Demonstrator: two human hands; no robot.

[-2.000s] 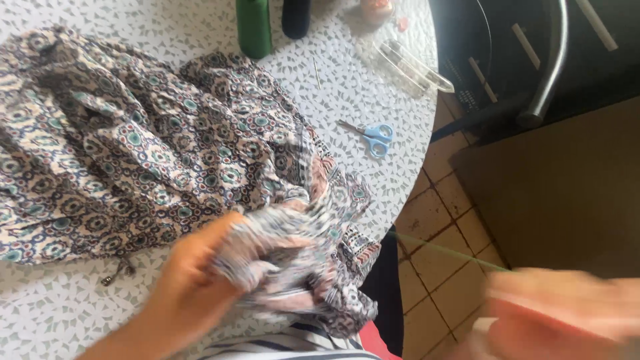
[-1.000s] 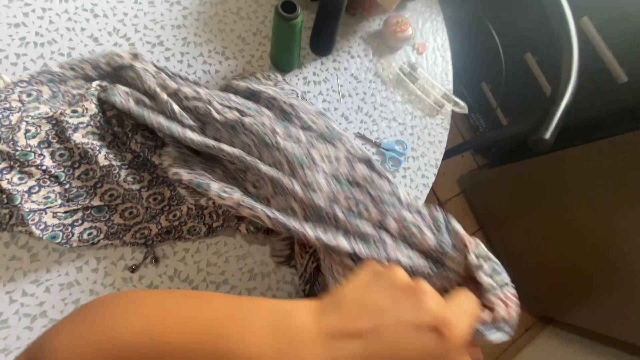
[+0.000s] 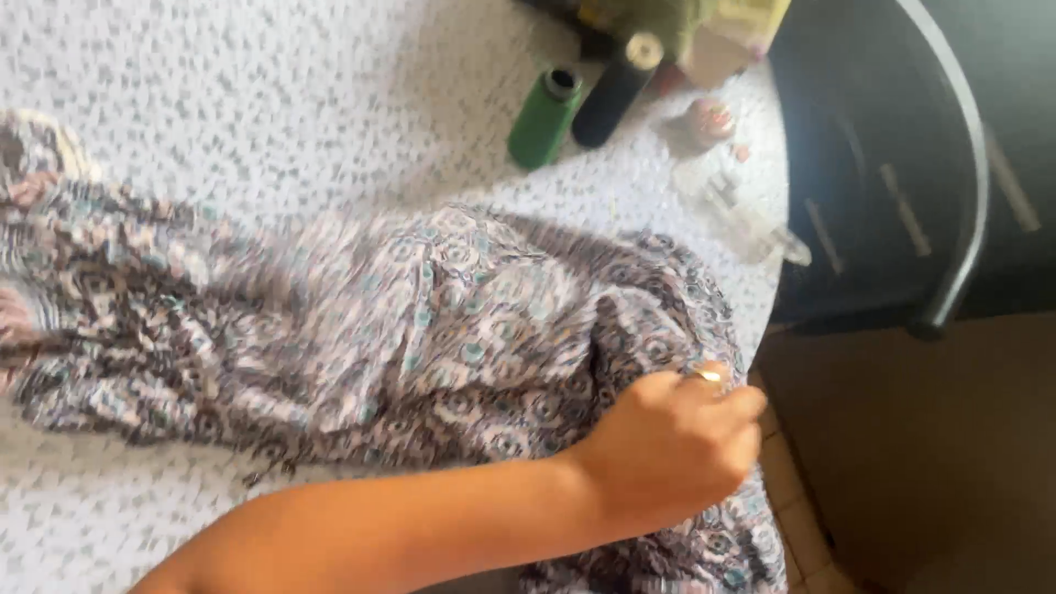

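Observation:
A patterned cloth garment (image 3: 487, 330), with small teal, grey and pinkish motifs, lies bunched across the table and is partly blurred. My left hand (image 3: 693, 437) reaches over it from the lower left, its fingers curled on the cloth near the table's right edge, with a ring on one finger. The fingertips are hidden in the folds. Part of the cloth hangs down below the hand at the bottom right. My right hand is outside the view. No scissors show.
A green thread cone (image 3: 544, 124) and a dark thread cone (image 3: 615, 95) lie at the back of the speckled table (image 3: 289, 99). Near its right edge are a small round container (image 3: 711, 122) and a clear plastic item (image 3: 738, 219). A curved metal bar (image 3: 973, 165) stands beyond.
The cloth has been spread to the right, over where the blue-handled scissors lay in the earlier frames. My left hand has moved right with it. My right hand, seen two seconds ago, is out of view.

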